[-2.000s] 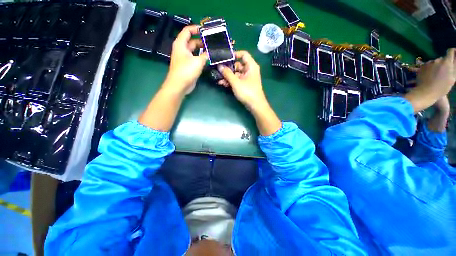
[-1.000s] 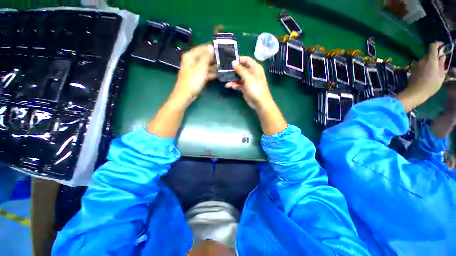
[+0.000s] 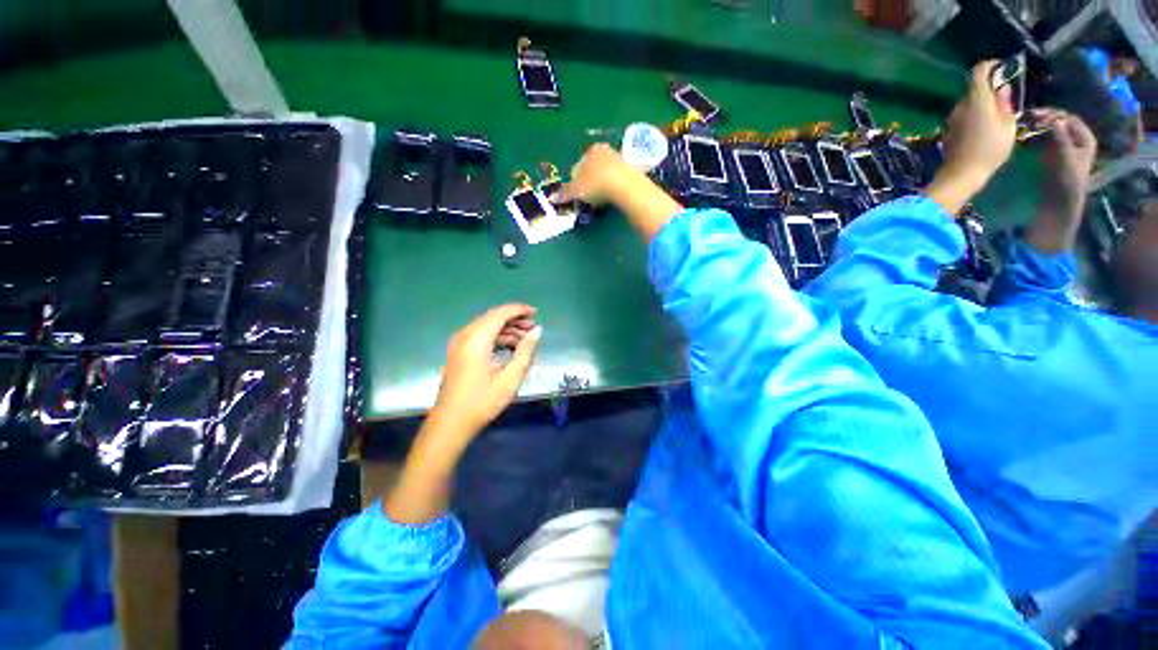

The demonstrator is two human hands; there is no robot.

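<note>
My right hand (image 3: 602,179) reaches over the green bench, its fingertips at a dark, white-edged LCD screen module with an orange tail. Its grip cannot be told. Beside it lies another white-bordered screen module (image 3: 530,207) with an orange tail, tilted on the bench. A small dark piece with a pale round spot (image 3: 509,250) is just below. My left hand (image 3: 485,367) hovers near the bench's front edge, fingers loosely curled, apart from the thumb and empty. A screen-fitted phone assembly (image 3: 537,79) lies alone farther back.
A black blister tray (image 3: 191,298) on a white liner is at left. Two black housings (image 3: 408,177) lie beside it. A translucent cup (image 3: 645,146) stands right of my right hand, next to rows of screen-fitted assemblies (image 3: 754,173). At right, a neighbour in a blue smock (image 3: 1003,368) works.
The view has shifted. The unit that both hands held is no longer in them. My left hand has moved down towards the front edge; my right reaches forward to the screens. A lone assembly shows at the back.
</note>
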